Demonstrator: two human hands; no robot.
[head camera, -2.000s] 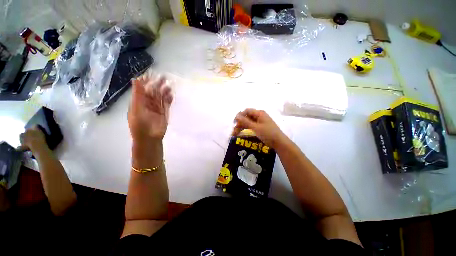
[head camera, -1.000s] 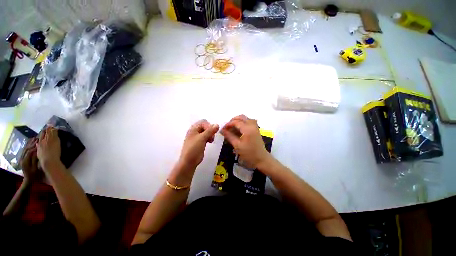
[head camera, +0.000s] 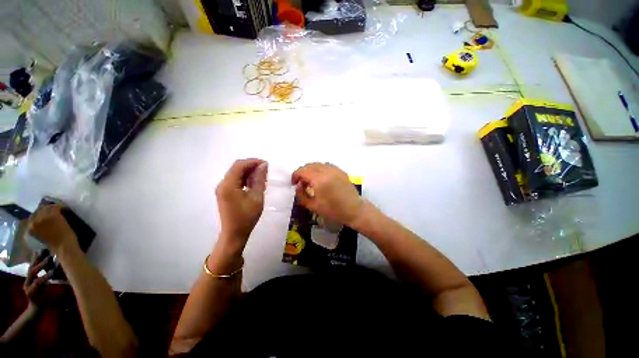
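A black and yellow retail box (head camera: 324, 241) lies flat on the white table just in front of me. My right hand (head camera: 326, 190) is above its top part and hides most of the lettering. My left hand (head camera: 242, 196) is to the left of the box with thumb and fingers pinched. A thin, nearly invisible clear bag (head camera: 280, 187) stretches between the fingertips of both hands. Its full outline cannot be made out.
A whitish stack of poly bags (head camera: 405, 112) lies mid-table. Bagged boxes (head camera: 553, 150) stand at right. Rubber bands (head camera: 282, 89) and a yellow round item (head camera: 459, 62) lie further back. Crumpled film over black goods (head camera: 98, 105) is at left. Another person's hands hold a dark box (head camera: 73, 227).
My left hand came down from its raised position to meet my right hand, then moved apart to the left with film between them. The view has shifted, moving the table items left.
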